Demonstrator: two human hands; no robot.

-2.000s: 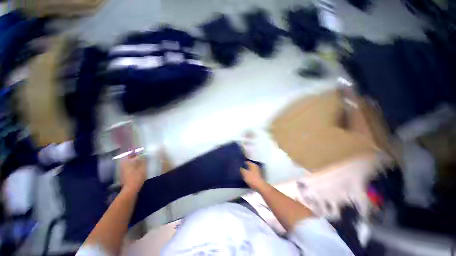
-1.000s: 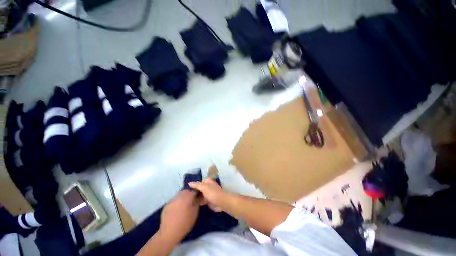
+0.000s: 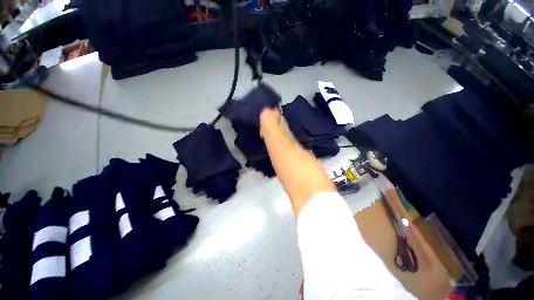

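My right hand [image 3: 270, 121] reaches out over the row of small navy stacks. Its fingers are on the right edge of a navy cut piece [image 3: 246, 109], slightly blurred, which lies over the far end of the middle stack [image 3: 252, 153]. The fingertips are partly hidden. Another small stack [image 3: 208, 158] stands to the left and one more [image 3: 311, 124] to the right. My left hand is out of the picture.
Tied navy bundles with white bands [image 3: 80, 246] lie at left. The round-knife cutter [image 3: 358, 171], shears [image 3: 403, 249] and brown paper [image 3: 375, 231] are at right, beside a broad navy panel stack [image 3: 439, 158]. A black cord [image 3: 134, 121] crosses the grey table [image 3: 234, 258].
The view has shifted toward the table's far side. My right hand has moved from near my body out to the middle stack. My left hand has left the picture.
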